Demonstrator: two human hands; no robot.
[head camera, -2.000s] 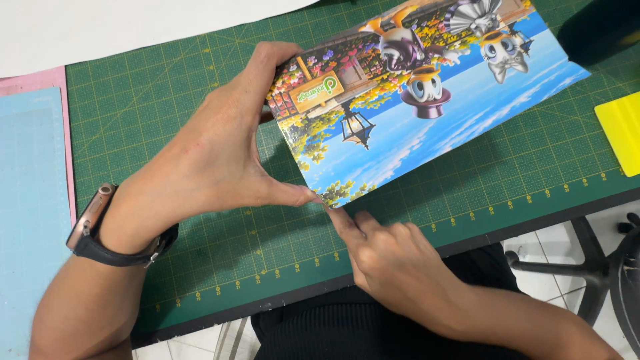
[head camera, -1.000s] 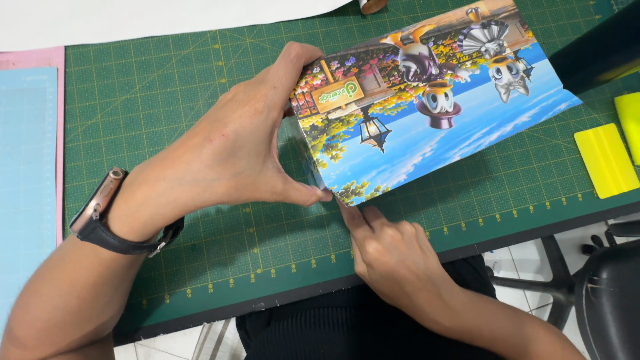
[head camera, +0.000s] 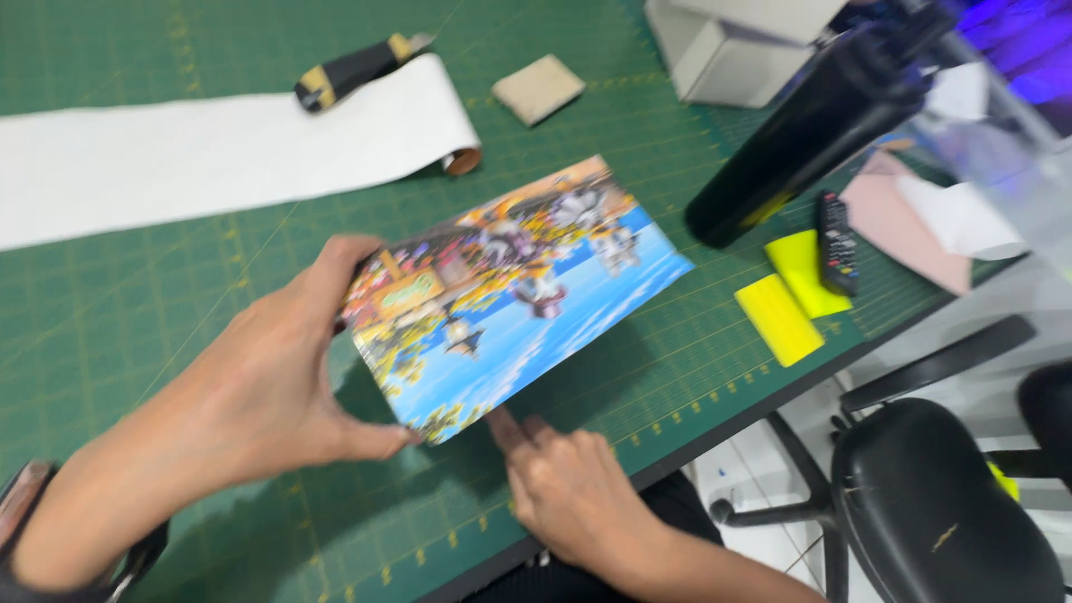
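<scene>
A box-like object with a glossy printed picture (head camera: 519, 293) of cartoon figures, flowers and blue sky is tilted above the green cutting mat (head camera: 276, 519). My left hand (head camera: 276, 368) grips its left end, with the thumb at the near corner and the fingers at the far one. My right hand (head camera: 569, 486) is at the near long edge, its index fingertip touching or just under that edge; whether it holds anything there cannot be told. The underside of the object is hidden.
White sheet material (head camera: 209, 159), curled at its end, bears a utility knife (head camera: 356, 71). Beyond lie a beige block (head camera: 538, 89) and a white box (head camera: 729, 59). To the right are a black bottle (head camera: 804, 126), yellow pieces (head camera: 779, 318), a remote control (head camera: 836, 243) and a black chair (head camera: 930, 494).
The view has swung to the right. My right index finger has moved from the near left corner of the printed object to the right along its near edge. My left hand keeps its grip.
</scene>
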